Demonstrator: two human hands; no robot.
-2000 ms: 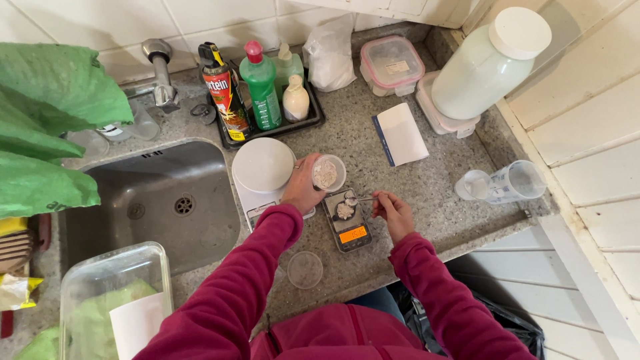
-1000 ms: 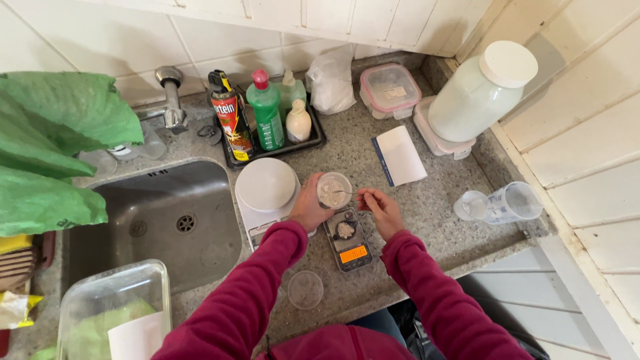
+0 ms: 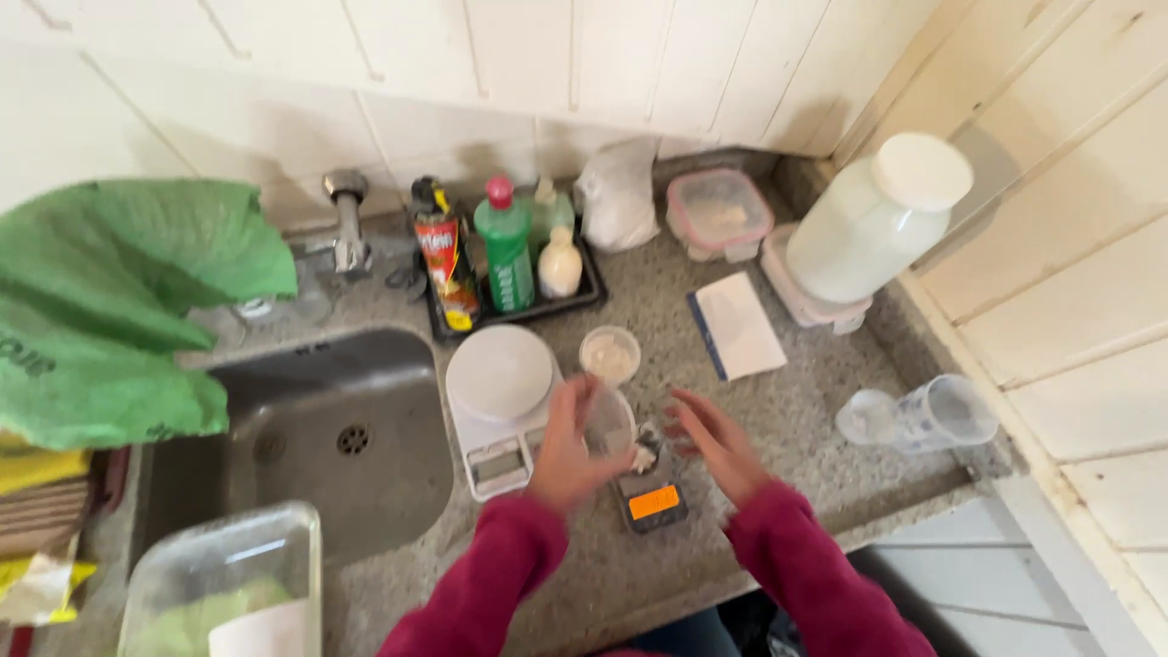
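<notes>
My left hand holds a clear round plastic lid, blurred, over the left side of a small pocket scale with an orange lit display. Some pale material lies on a dark piece on that scale. Just to the right, my right hand hovers with fingers apart and nothing seen in it. A small clear tub of pale powder stands on the counter behind the hands. At the left of my left hand is a white kitchen scale with a round platform.
Left lies a steel sink, with a glass dish before it and a green cloth above. Behind stands a black tray of bottles. Rightward are a notepad, a large white-lidded jar and a clear measuring cup.
The powder tub has left my left hand and stands on the counter. The lid, earlier on the counter near the front, is now in my left hand. My right hand has opened.
</notes>
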